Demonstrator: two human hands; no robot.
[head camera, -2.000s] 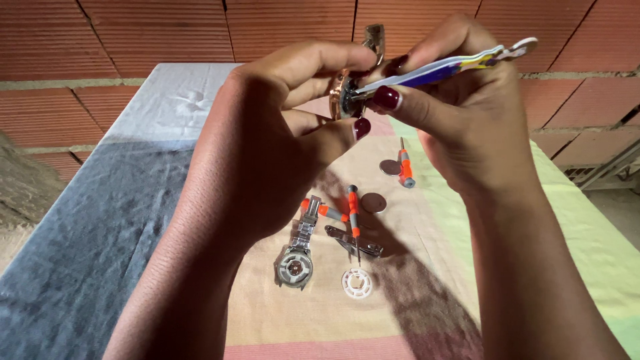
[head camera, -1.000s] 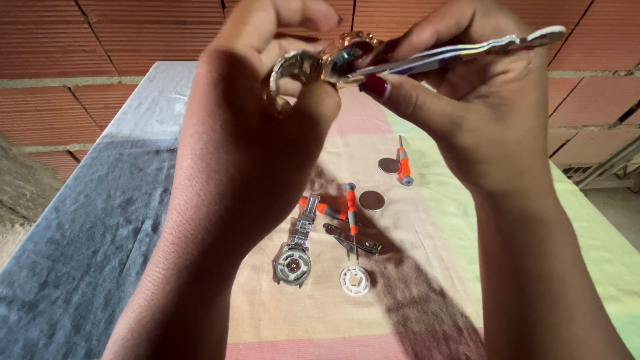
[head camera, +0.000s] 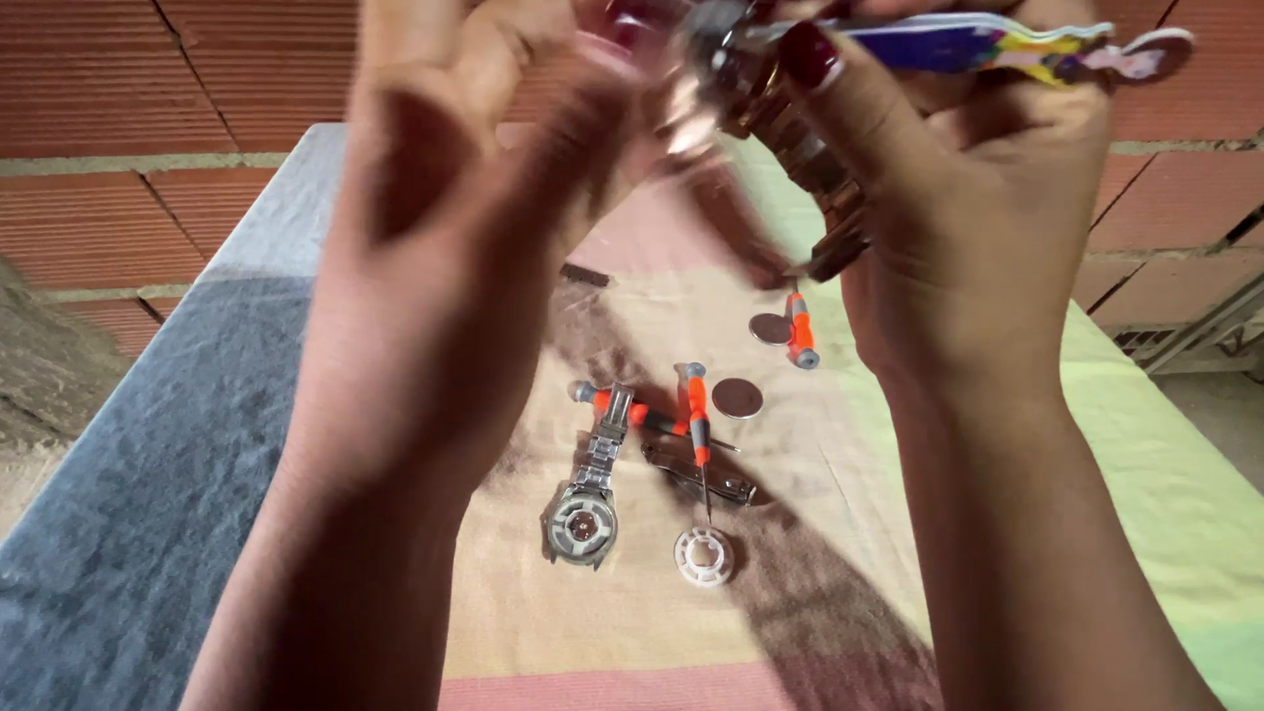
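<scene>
Near the top centre, my left hand (head camera: 474, 197) grips the case of a rose-gold metal wristwatch (head camera: 829, 188); the case and those fingers are blurred. The watch's link bracelet hangs down beside the right palm. My right hand (head camera: 958, 178) pinches tweezers with a colourful printed handle (head camera: 987, 44), their tips at the watch case. What the tips touch cannot be made out. Below, on the cloth, lie a silver watch with an open back (head camera: 583, 523) and a white plastic movement ring (head camera: 704, 556).
Orange-and-grey precision screwdrivers (head camera: 698, 405) lie on the tablecloth (head camera: 573, 632), with nail clippers (head camera: 701, 476) beside them. A round watch case back (head camera: 738, 398) and a smaller disc (head camera: 770, 328) lie to the right. A small dark strip (head camera: 586, 275) is farther back. Behind stands a brick wall (head camera: 99, 217).
The rose-gold watch has turned in my hands, and its bracelet now hangs below the case on the right. The tweezers remain in my right hand. The things on the cloth have not plainly moved.
</scene>
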